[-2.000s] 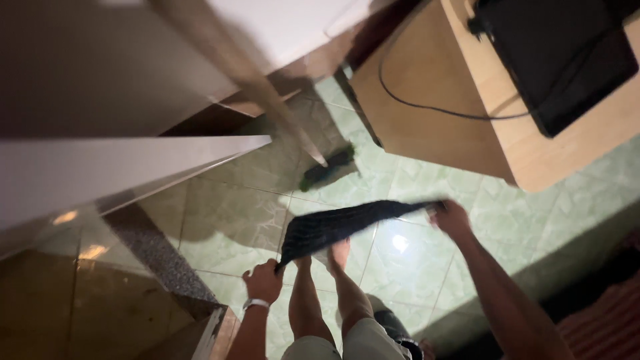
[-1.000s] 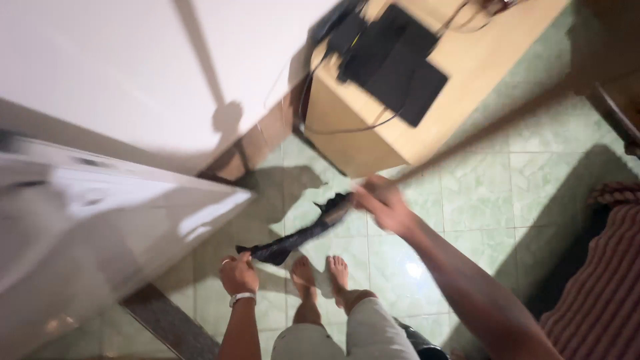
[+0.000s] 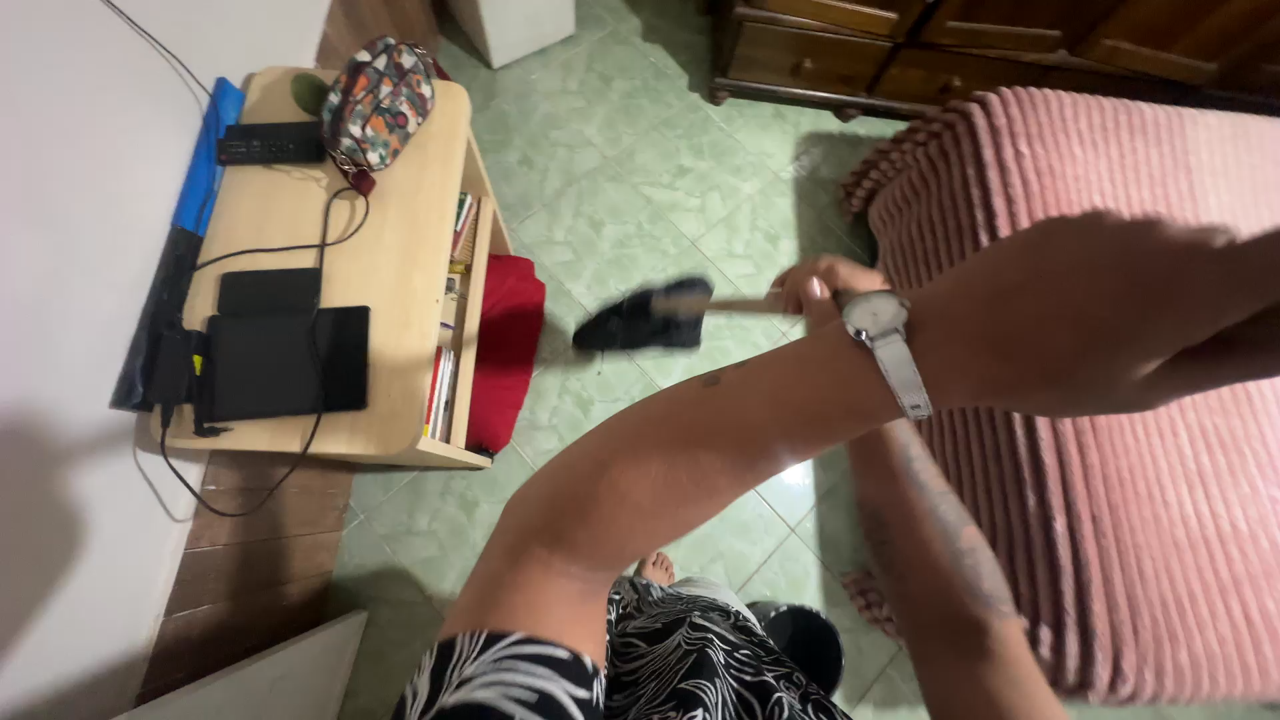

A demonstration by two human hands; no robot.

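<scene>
My right hand [image 3: 830, 285] grips a wooden pole [image 3: 745, 303] a short way above its lower end. A dark cloth [image 3: 640, 318], blurred, is at that end, over the green tiled floor. My left arm, with a white-strapped watch on the wrist, crosses above my right arm. My left hand [image 3: 1080, 310], blurred and close to the camera, is closed around what looks like the upper part of the pole at the right edge; its fingers are mostly hidden. The middle of the pole is hidden behind my left wrist and hand.
A light wooden desk [image 3: 390, 260] at left bears a patterned bag [image 3: 380, 105], black devices and cables. Red fabric [image 3: 507, 350] is beside it. A bed with a pink ribbed cover [image 3: 1150, 530] is at right, a dark wooden dresser [image 3: 810, 60] behind. A black bucket [image 3: 805, 640] stands near my legs.
The dark cloth was stretched between both hands; one second ago it was still held in both. Now it is at the pole's lower end and my left hand has moved far right. The view has turned.
</scene>
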